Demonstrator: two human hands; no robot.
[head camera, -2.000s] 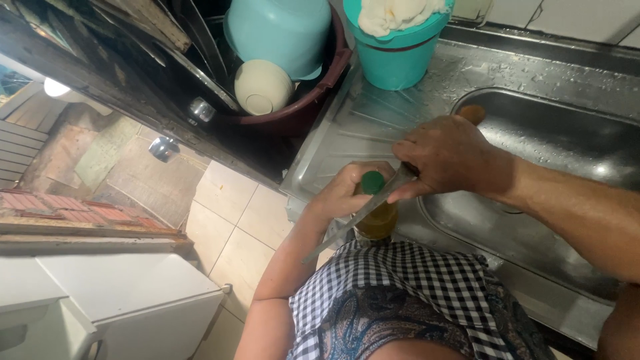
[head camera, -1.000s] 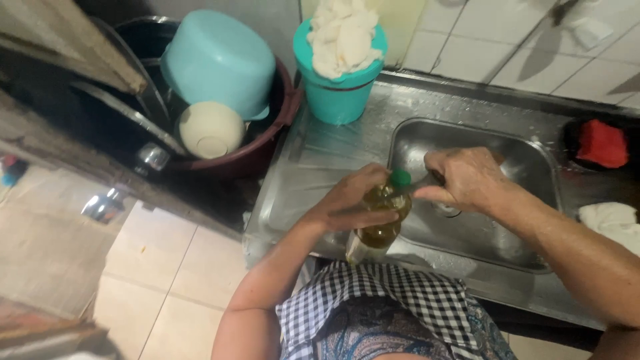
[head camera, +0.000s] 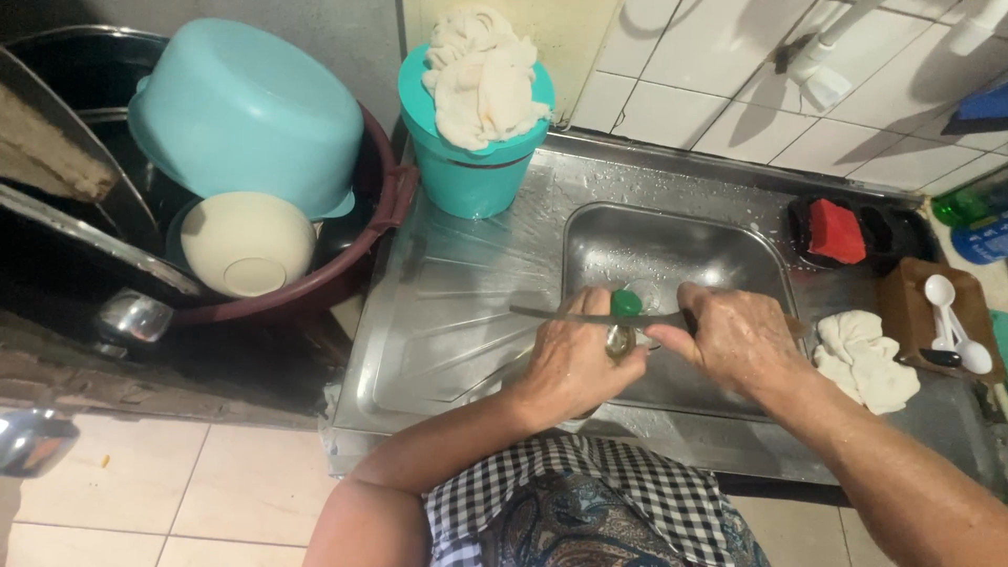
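My left hand (head camera: 579, 358) is wrapped around the neck of a clear bottle (head camera: 620, 340) with a green cap (head camera: 626, 302), upright at the near edge of the steel sink; most of the bottle is hidden by the hand. In my right hand (head camera: 736, 335) is the handle of a knife (head camera: 567, 316). Its blade points left and lies across the front of the bottle just under the cap, over my left fingers. Whether the blade touches the bottle cannot be told.
The sink basin (head camera: 677, 236) lies beyond my hands. A turquoise bucket (head camera: 472, 185) topped by a whitish cloth (head camera: 484, 87) stands back left, beside a maroon tub (head camera: 386, 213) of dishes. To the right are a red sponge (head camera: 836, 232), another cloth (head camera: 865, 361) and a brown holder (head camera: 906, 303) with white spoons.
The knife has come to lie level across the bottle's neck, and my left hand now covers more of the bottle, which showed its body a second ago. The view has swung toward the sink.
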